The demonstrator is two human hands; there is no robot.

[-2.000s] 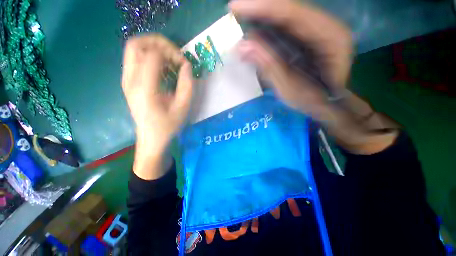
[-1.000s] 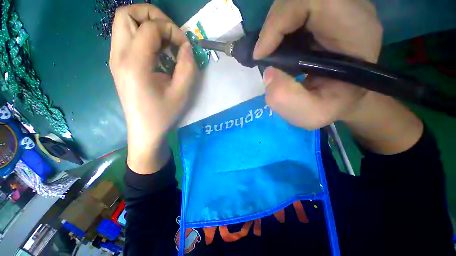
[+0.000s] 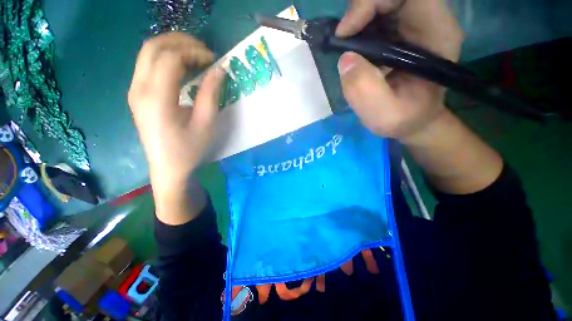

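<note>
A green PCB panel strip (image 3: 253, 70) lies on the white work block (image 3: 276, 119) at the bench edge. My left hand (image 3: 179, 110) is over the strip's left end, thumb and fingers bent; its fingertips are blurred, and whether they pinch a component or the strip cannot be told. My right hand (image 3: 401, 75) holds the black soldering iron (image 3: 401, 57). Its metal tip points left, above the block's far edge, apart from the strip.
A dark glittery pile of components (image 3: 179, 15) lies beyond the block. A green heap of PCB panels (image 3: 37, 94) is at the left, with tape rolls (image 3: 9, 172) at the left edge. The blue apron (image 3: 307, 207) spans from my lap to the bench edge. Boxes (image 3: 94, 269) stand lower left.
The iron's tip has moved from the strip to up beyond it. My left hand has shifted slightly left and down, showing more of the strip.
</note>
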